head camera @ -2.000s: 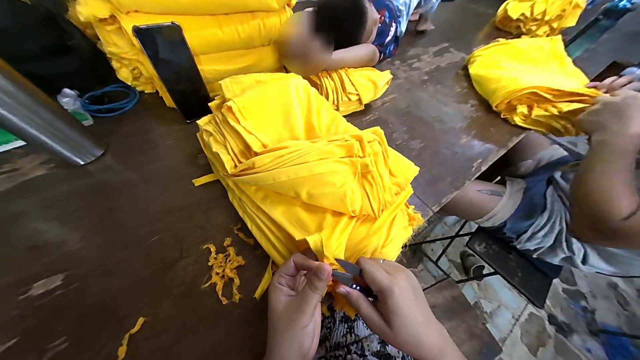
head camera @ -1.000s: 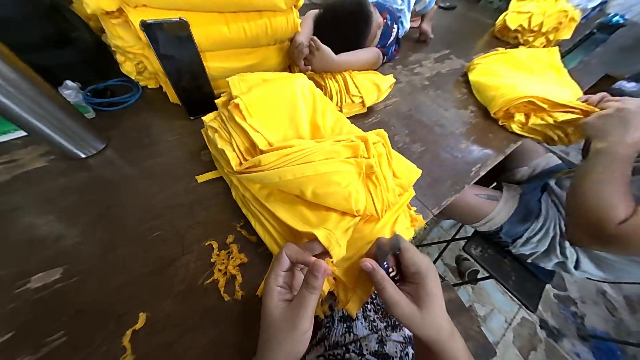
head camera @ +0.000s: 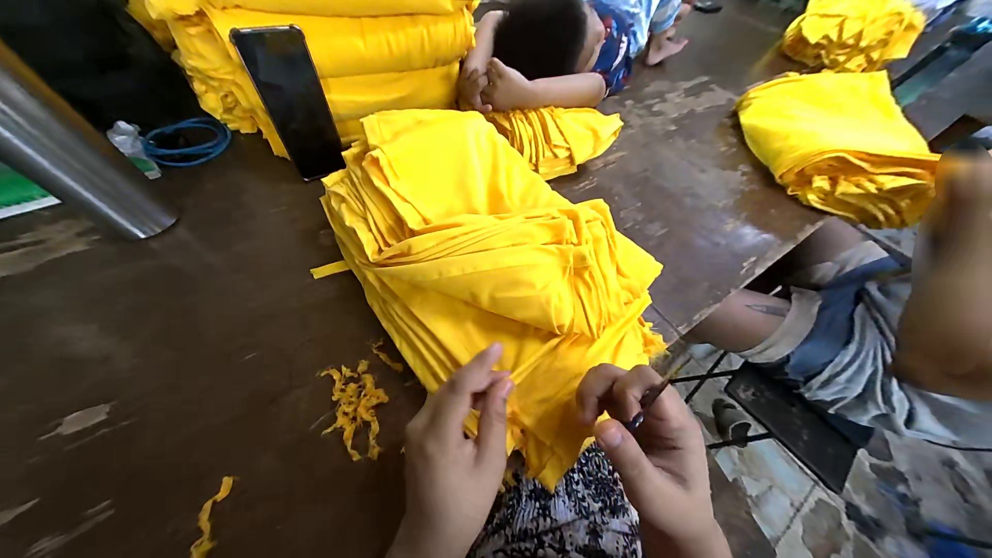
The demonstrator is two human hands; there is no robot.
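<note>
A thick stack of yellow cloth pieces (head camera: pixel 480 263) lies in front of me, its near corner hanging over the table edge above my patterned clothing. My left hand (head camera: pixel 461 434) is at the near left part of the cloth, thumb and fingers apart, with nothing seen between them. My right hand (head camera: pixel 651 434) is at the near right corner, its fingers curled around a small dark cutting tool (head camera: pixel 639 415), mostly hidden by the fingers. Yellow thread scraps (head camera: pixel 356 407) lie on the table left of the stack, and a single strip (head camera: pixel 209 515) lies nearer to me.
A smartphone (head camera: pixel 291 101) leans on rolled yellow cloth (head camera: pixel 395 46). A metal post (head camera: pixel 77 147) and blue cord (head camera: pixel 188 142) are at left. One person rests arms on the table (head camera: pixel 674 155) behind the stack; another sits at right beside folded yellow cloth (head camera: pixel 837 132).
Two seconds ago my hands were close together at the cloth's near edge with the dark blades showing; now they are apart. My left fingers have come off the cloth edge they pinched.
</note>
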